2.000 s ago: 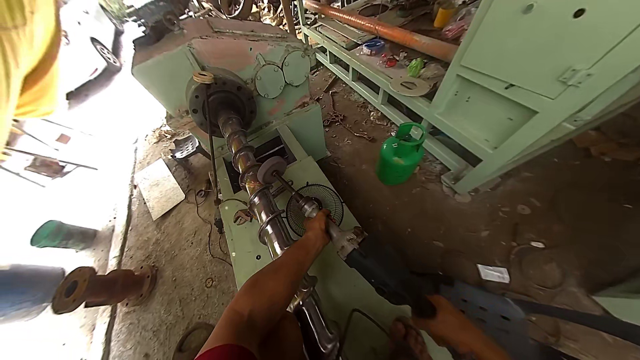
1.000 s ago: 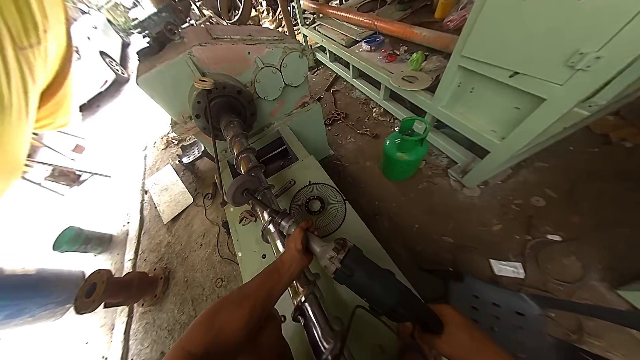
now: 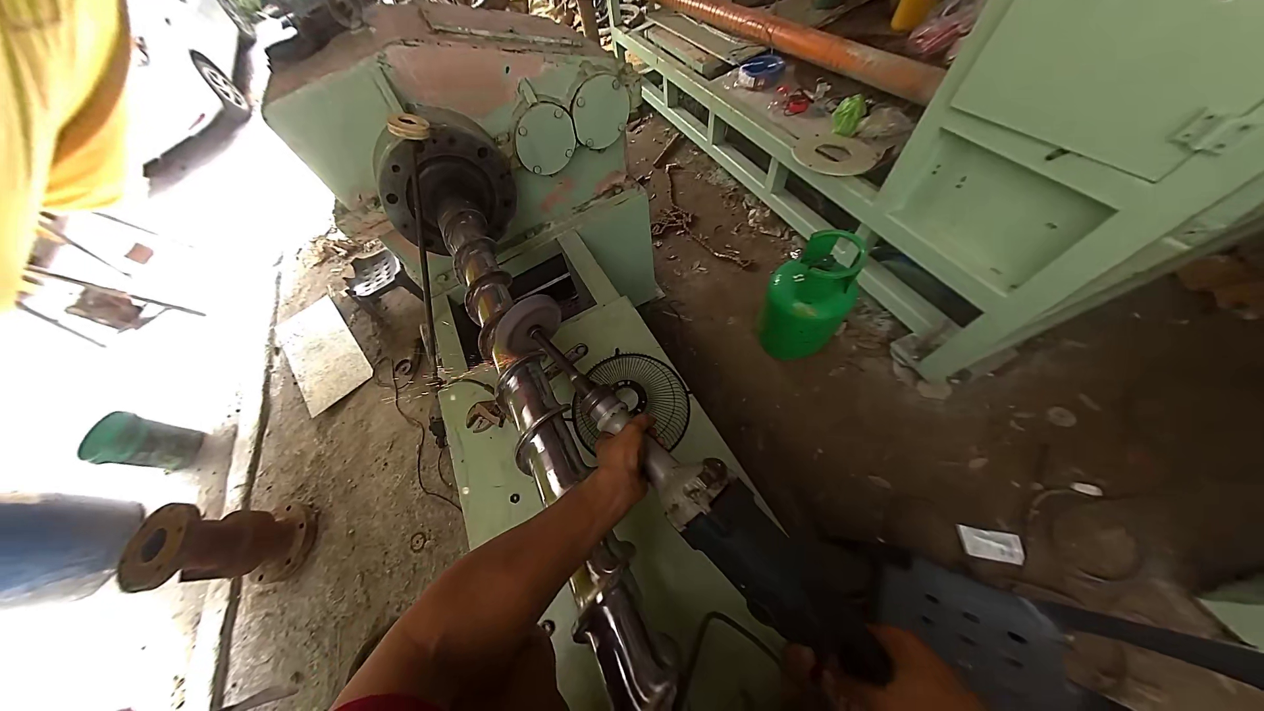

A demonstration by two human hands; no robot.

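My left hand (image 3: 624, 456) is wrapped around the metal neck of a long-nosed power grinder (image 3: 755, 553). At the lower right my right hand (image 3: 894, 671) grips the grinder's rear handle. The round grinding wheel (image 3: 526, 324) at the tool's tip meets a shiny steel screw shaft (image 3: 528, 395), and small orange sparks show to the left of the contact. The shaft runs from a dark bolted flange (image 3: 446, 178) on a green machine (image 3: 444, 69) down toward me. Under the grinder's neck, a round fan grille (image 3: 667, 390) rests on the green bed.
A green gas cylinder (image 3: 810, 301) stands on the dirt floor at right, near a green steel frame (image 3: 790, 197). An adjustable wrench (image 3: 484, 416) lies on the bed. At left are a rusty flanged pipe (image 3: 227, 545) and a green bucket (image 3: 143, 440). Yellow clothing of a person (image 3: 69, 109) shows upper left.
The grinding wheel has moved from the left side of the shaft, where it was one second ago, to its right side. Sparks now show. Both hands have kept their hold on the grinder.
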